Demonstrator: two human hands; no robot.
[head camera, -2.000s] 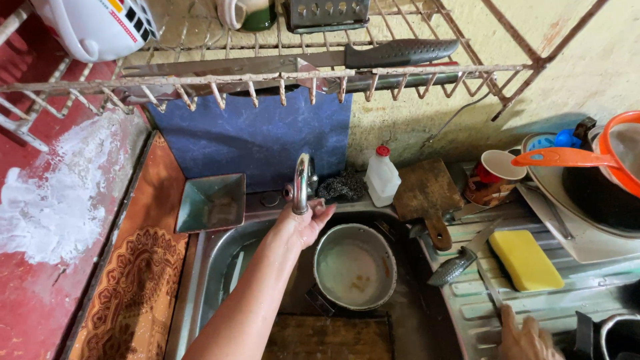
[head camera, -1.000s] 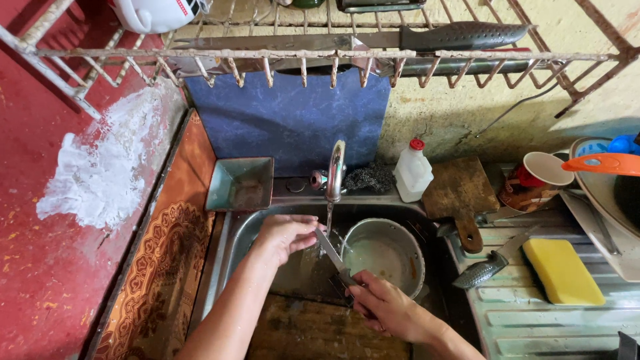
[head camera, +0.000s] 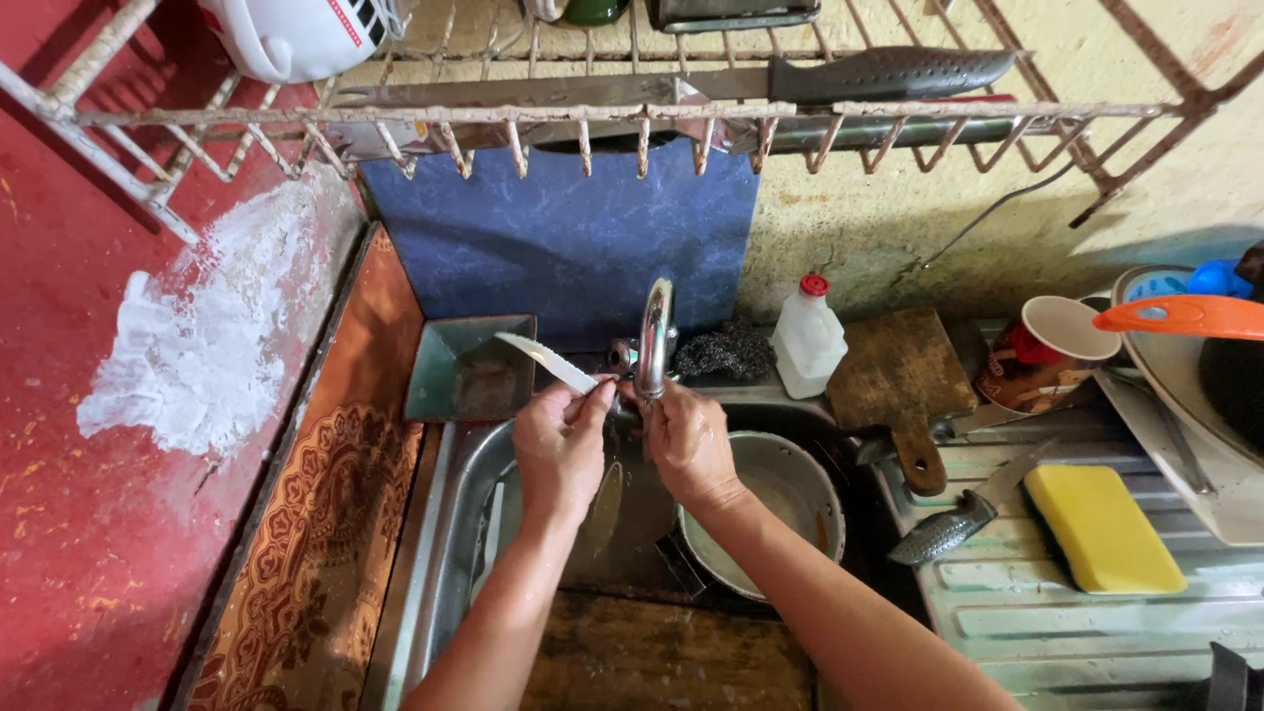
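My left hand (head camera: 565, 439) grips a serrated table knife (head camera: 549, 361) near its handle end, with the blade pointing up and left. Close beside it, my right hand (head camera: 688, 434) is closed just under the spout of the chrome faucet (head camera: 655, 336); fingers hide what it holds, perhaps the knife's handle. Both hands look wet. Below them in the steel sink (head camera: 449, 523) sits a metal pot (head camera: 834, 513) with cloudy liquid, right of centre. A wooden board (head camera: 671, 657) lies across the sink's near part.
A wire rack (head camera: 642, 114) with a large knife (head camera: 889, 74) hangs above. Behind the sink are a square dish (head camera: 425, 370), a steel scourer (head camera: 726, 352) and a plastic bottle (head camera: 808, 341). At right lie a small cutting board (head camera: 899, 380), a knife (head camera: 943, 528) and a yellow sponge (head camera: 1106, 533).
Two seconds ago my left hand was under the faucet and my right near the drainboard. Since one second ago, both hands and the knife have moved up close to the spout.
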